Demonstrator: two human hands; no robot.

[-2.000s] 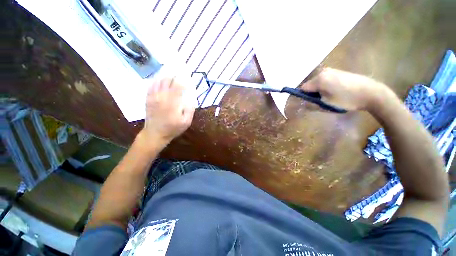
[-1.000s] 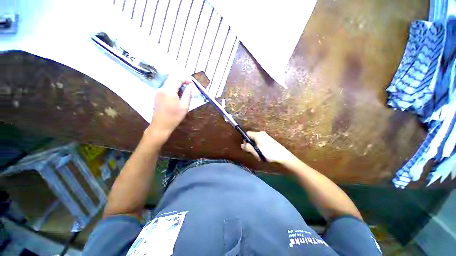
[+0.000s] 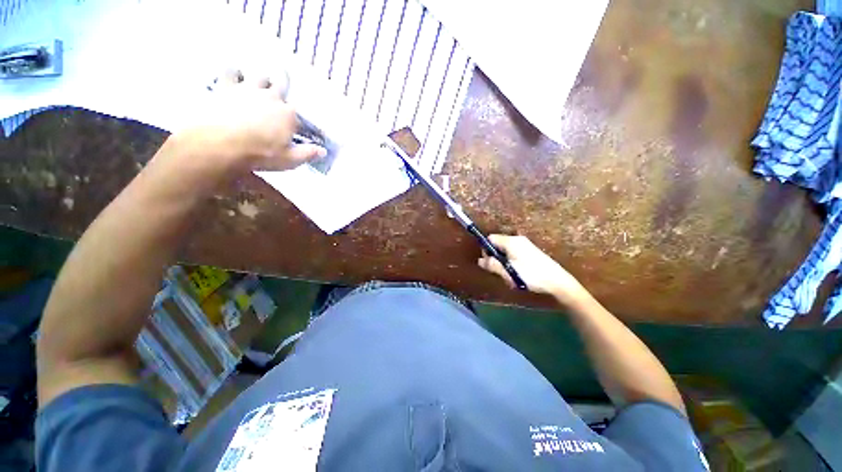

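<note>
A white paper pattern (image 3: pixel 346 189) lies on striped fabric (image 3: pixel 369 55) at the table's near edge. My left hand (image 3: pixel 245 120) is over a silver pattern weight (image 3: pixel 318 147); its fingers are around the weight's bar, and the hand hides most of it. My right hand (image 3: pixel 531 265) holds the black handles of the shears (image 3: pixel 452 205). The blades point up and left, their tips at the fabric beside the pattern's right edge, near a small brown gap. A thin offcut (image 3: pixel 445 184) lies by the blades.
A second weight (image 3: pixel 28 61) sits on the paper at far left. A large white sheet (image 3: pixel 545 46) lies beyond the striped cloth. Blue-and-white striped cloth (image 3: pixel 801 111) hangs at the right end of the brown table (image 3: pixel 674 184). A slatted rack (image 3: pixel 189 341) stands below at left.
My left hand has moved from the paper near the cut onto the weight. My right hand has come down and nearer my body since the oldest frame, turning the shears from nearly level to slanted.
</note>
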